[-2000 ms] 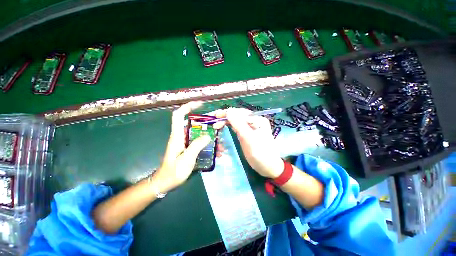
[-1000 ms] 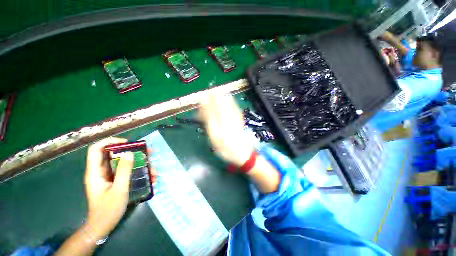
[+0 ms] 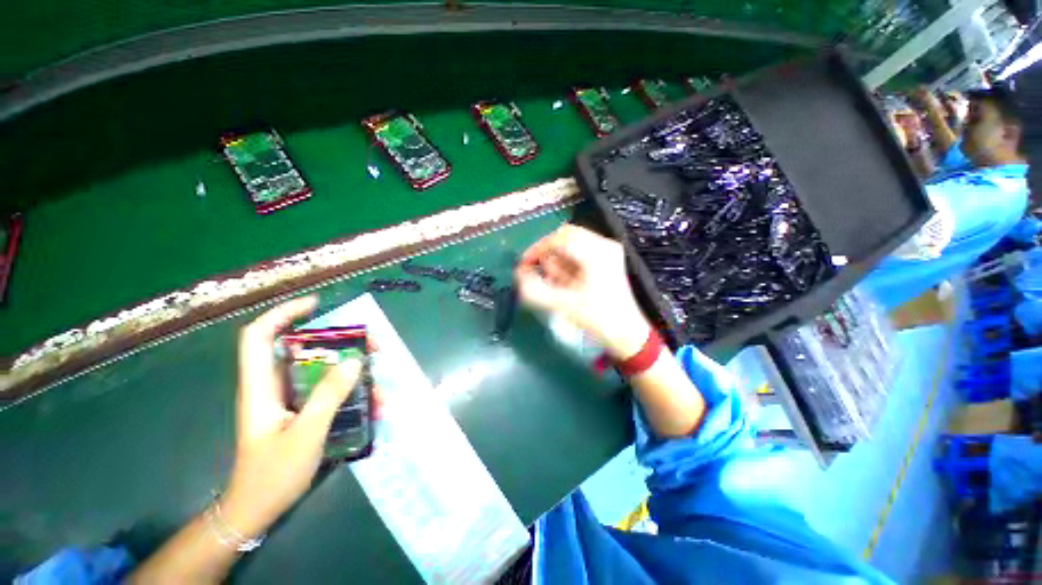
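Note:
My left hand (image 3: 280,429) holds a half-assembled phone (image 3: 349,406) upright, thumb across its face; a red rim and green circuit board show at its top end. My right hand (image 3: 583,286), with a red wristband, is over the bench just left of the black bin, its fingers curled. Whether it holds anything is too blurred to tell. Small black parts (image 3: 478,296) lie loose on the bench to its left. A pale strip (image 3: 440,480) lies flat beside the phone, partly under my left hand's side.
The black bin (image 3: 840,171) heaped with black parts stands at right, over clear trays (image 3: 840,360). Beyond the worn pale edge (image 3: 286,265), the green conveyor (image 3: 137,246) carries a row of red-framed phones (image 3: 408,149) with tiny white pieces. A blue-clad person (image 3: 960,217) is at far right.
The view has turned right since the first frame. My right hand has moved from the phone to the loose parts, then towards the bin. Fewer loose parts show on the bench. My left hand keeps the phone.

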